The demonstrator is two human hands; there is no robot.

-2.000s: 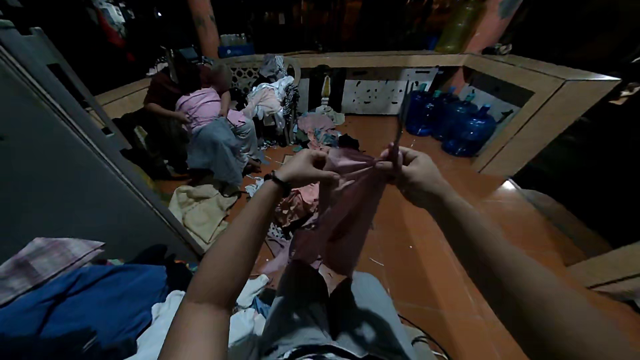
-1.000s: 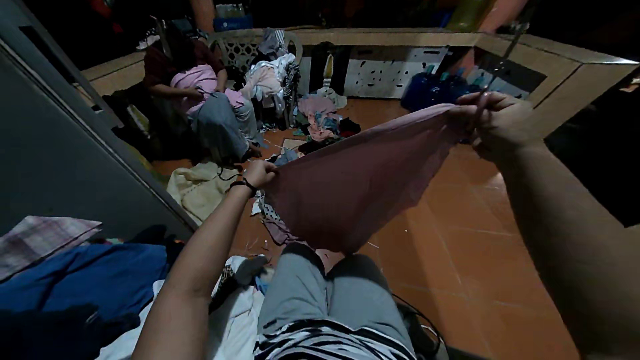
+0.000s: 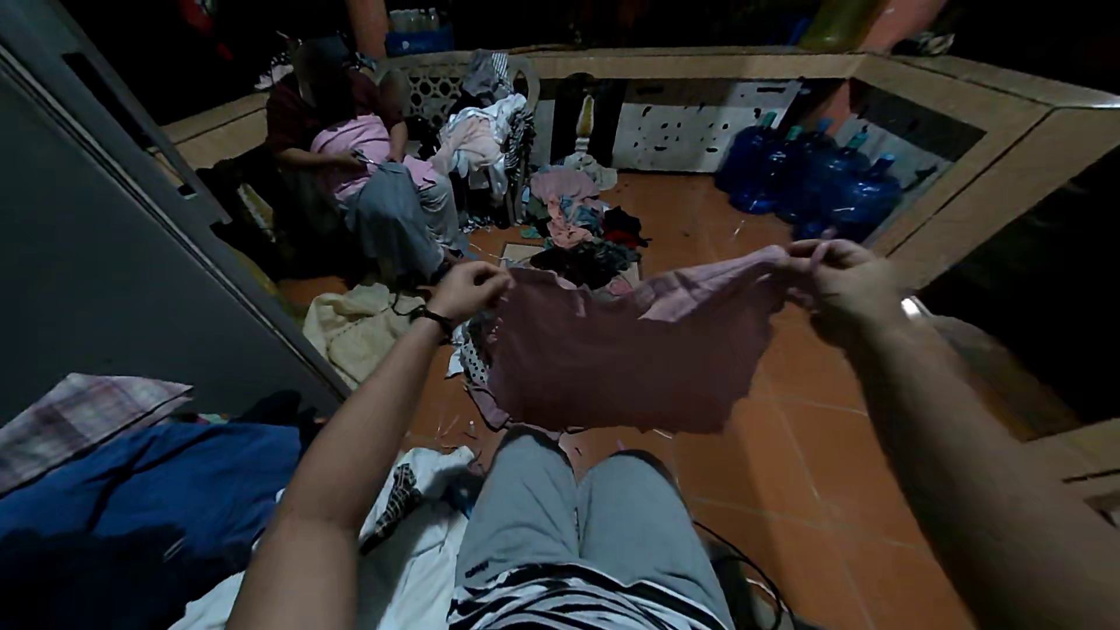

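A mauve-pink piece of cloth (image 3: 630,359) with uneven edges hangs stretched between my two hands, above my knees. My left hand (image 3: 472,293), with a dark band at the wrist, pinches its upper left corner. The upper right corner is gripped in my right hand (image 3: 844,276); something pink, perhaps a scissor handle, shows at these fingers, but it is too unclear to tell. Behind the cloth's left edge is a dotted fabric (image 3: 475,354), partly hidden.
A seated person (image 3: 350,157) at the upper left handles pink cloth. Scraps of fabric (image 3: 577,219) lie heaped on the tiled floor, and clothes cover a plastic chair (image 3: 429,92). Blue water jugs (image 3: 787,175) stand by the low wall. Blue cloth (image 3: 149,499) lies at the lower left.
The cloth, bunched between my hands two seconds ago, is spread wide. Since one second ago my right hand has come lower and nearer to my left, and the blade above it no longer shows.
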